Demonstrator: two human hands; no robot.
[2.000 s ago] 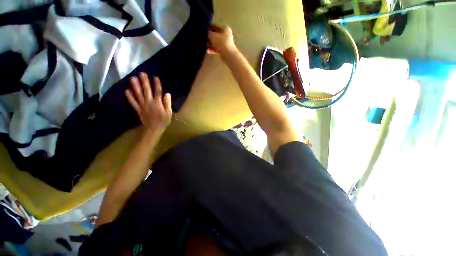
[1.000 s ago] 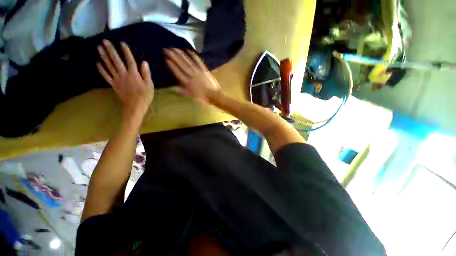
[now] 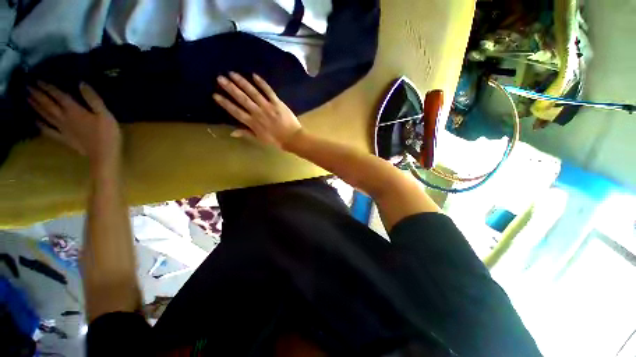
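The garment's dark edge band [image 3: 160,78] lies spread along the table's near side, with the pale wrong side [image 3: 139,24] beyond it crossed by dark strips. My left hand [image 3: 80,125] lies on the dark band at the far left, fingers apart, slightly blurred. My right hand [image 3: 261,115] rests flat on the band near the middle, fingers spread, palm down. Neither hand grips the cloth. The steam iron [image 3: 399,125] with its orange-red handle sits on the table to the right of the garment, untouched.
The yellow padded table [image 3: 307,157] runs across the view, its near edge just before my body. The blue and brown hose and cord [image 3: 505,157] loop off the iron's back. Cloth scraps [image 3: 167,240] lie on the pale floor at lower left. Bright light fills the right side.
The dark band has been straightened along the near edge. My right hand has come from the band's far right onto its middle. My left hand has slid to the far left.
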